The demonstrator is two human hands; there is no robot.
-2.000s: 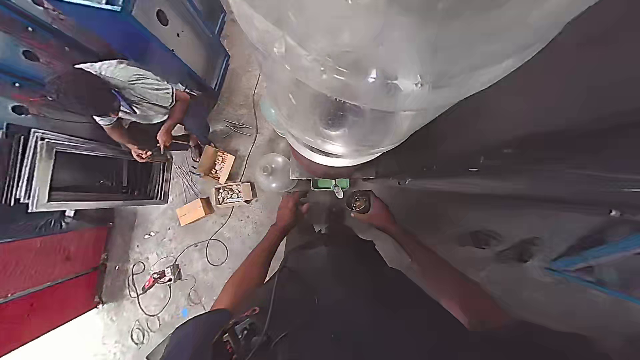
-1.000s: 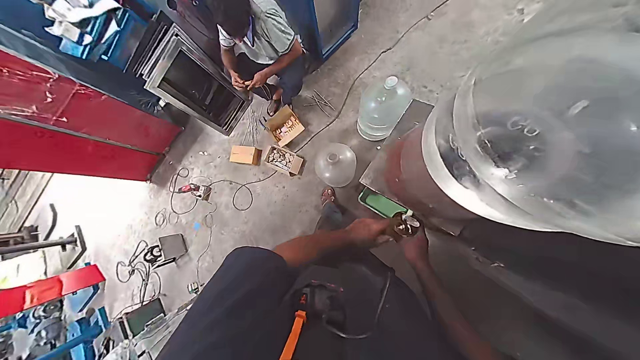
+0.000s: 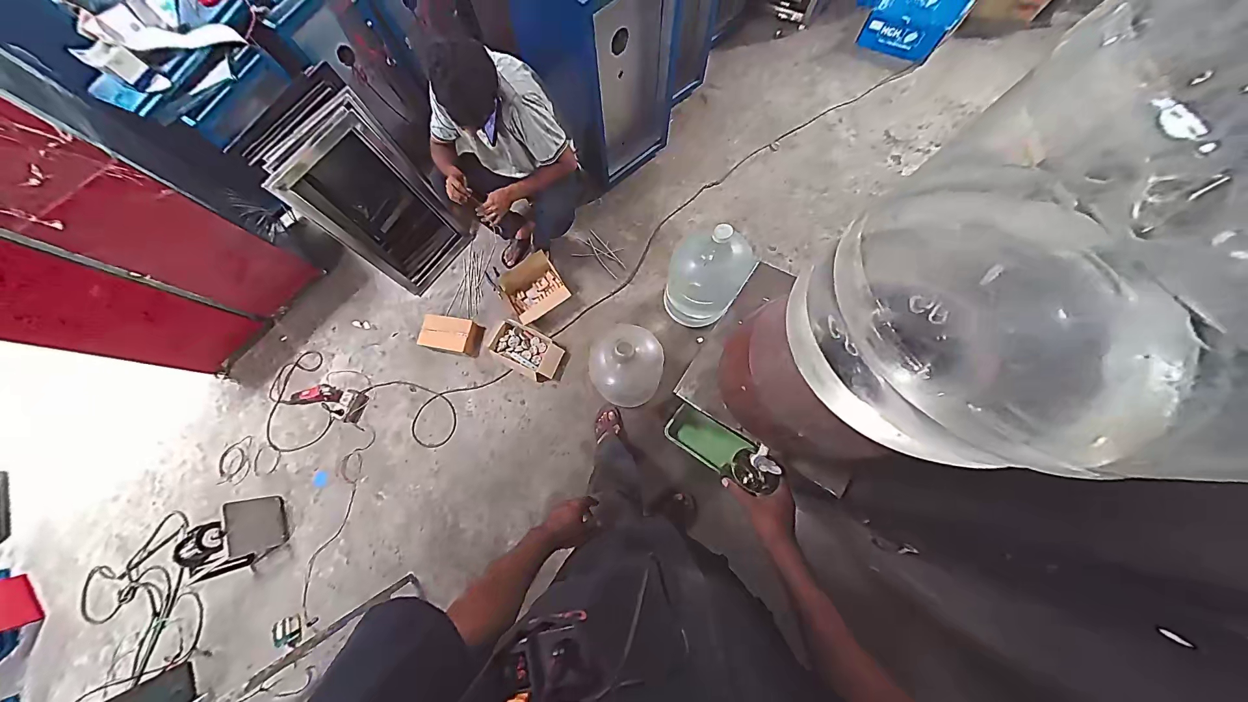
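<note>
My right hand holds a dark round cup beneath the small tap of a water dispenser. A large clear water bottle stands on the reddish-brown dispenser base. Under the tap lies a green tray, partly hidden by the cup. My left hand hangs apart from it over my leg, fingers partly curled; nothing shows in it. What the cup contains is too dark to tell.
A clear bottle and a bluish water bottle stand near the dispenser. Beyond, a person crouches by cardboard boxes. A cable, a red power tool and metal frames lie or lean about.
My left hand has moved left, away from the cup and my right hand, where both were together a second ago. The view has swung.
</note>
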